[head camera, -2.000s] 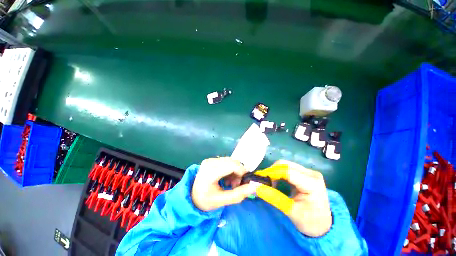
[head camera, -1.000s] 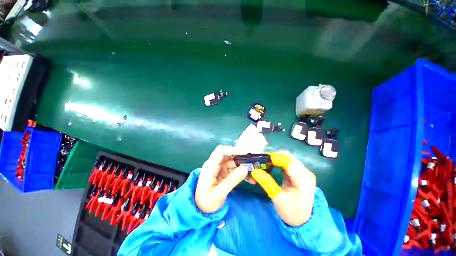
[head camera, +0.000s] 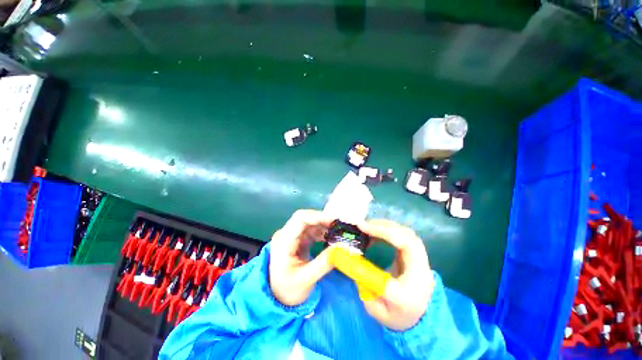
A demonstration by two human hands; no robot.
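Observation:
A small black housing [head camera: 346, 238] with a green and white marking on its face is held between both hands, above the front of the bench. My left hand [head camera: 299, 256], bare, grips its left side. My right hand [head camera: 398, 274], with yellow-orange finger cots, grips its right side, one covered finger across the near edge. The fingers hide the housing's edges. A white wipe [head camera: 348, 199] lies just beyond. An open housing with gold inside [head camera: 358, 153] and small black-and-white modules [head camera: 294, 136] lie farther out on the green bench [head camera: 232, 126].
A translucent bottle [head camera: 438, 139] stands behind several modules [head camera: 460, 204] on the right. A large blue bin [head camera: 538, 211] with red parts is at far right. A black tray [head camera: 130, 320] with red pieces is at near left. A small blue bin [head camera: 56, 218] and green bin [head camera: 98, 235] sit farther left.
The black housing has been turned in my fingers, so its marked face now shows between them. My right hand's covered fingers have shifted to the housing's near side.

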